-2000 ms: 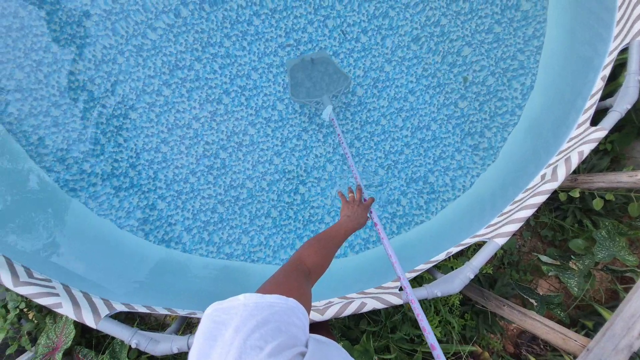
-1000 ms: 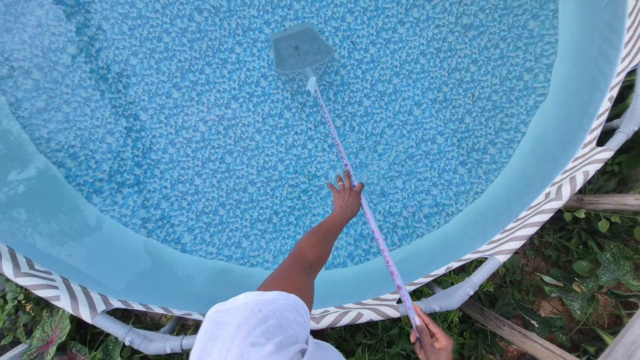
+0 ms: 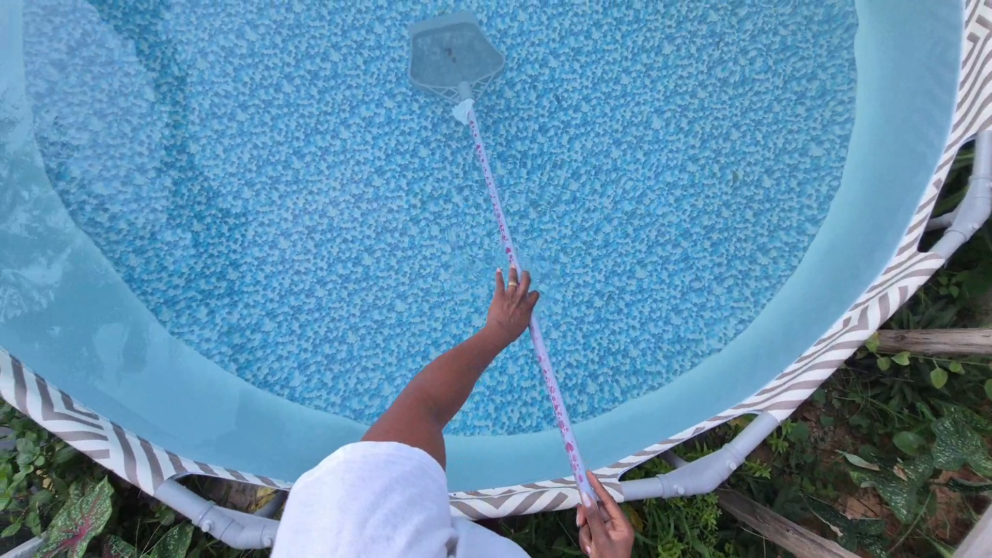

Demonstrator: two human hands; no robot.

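A pool skimmer net (image 3: 456, 56) with a grey mesh head lies in the water at the top centre, small dark specks on its mesh. From it a patterned pink-and-white pole (image 3: 554, 387) slants down to the bottom right of centre. My left hand (image 3: 511, 306), a ring on one finger, rests on the pole about midway, with some fingers spread; how firmly it grips is partly hidden. Near the pool's rim, my right hand (image 3: 606, 521) is closed around the lower part of the pole. White cloth is tied or wrapped where pole and net meet.
The pool's rim (image 3: 876, 310), with grey-and-white zigzag trim, curves along the bottom and right. Grey frame pipes (image 3: 713, 469) run outside it. Beyond are leafy plants (image 3: 922, 442) and wooden poles (image 3: 938, 341). A white sleeve covers my left upper arm.
The net has moved farther away, toward the top of the view. My right hand, out of view two seconds ago, now shows on the pole at the bottom.
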